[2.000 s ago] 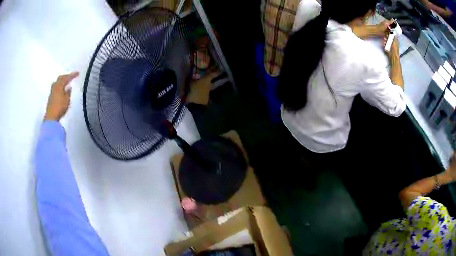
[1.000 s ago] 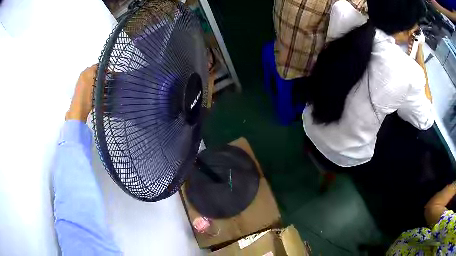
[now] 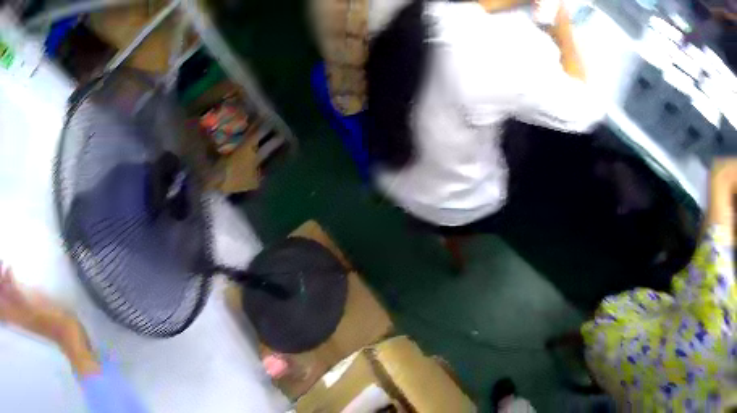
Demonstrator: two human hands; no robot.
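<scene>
A black floor fan point(image 3: 133, 234) with a round wire cage stands at the left, its head turned and tilted over a white surface. Its round dark base point(image 3: 295, 294) rests on flat brown cardboard. My left hand point(image 3: 44, 314), in a light blue sleeve, is at the left edge, blurred and partly cut off. It is left of and below the fan cage, apart from it, and nothing shows in it. My right hand is not in view.
The white surface point(image 3: 250, 379) runs along the left. An open brown carton point(image 3: 416, 375) is at bottom centre. A person in white point(image 3: 461, 121) sits at a bench; another in yellow floral point(image 3: 663, 339) is at lower right. A metal-framed rack point(image 3: 234, 77) stands behind the fan.
My left hand was at the fan cage's left edge and is now away from it, lower and further left. The view has shifted, and the fan and seated person appear further left.
</scene>
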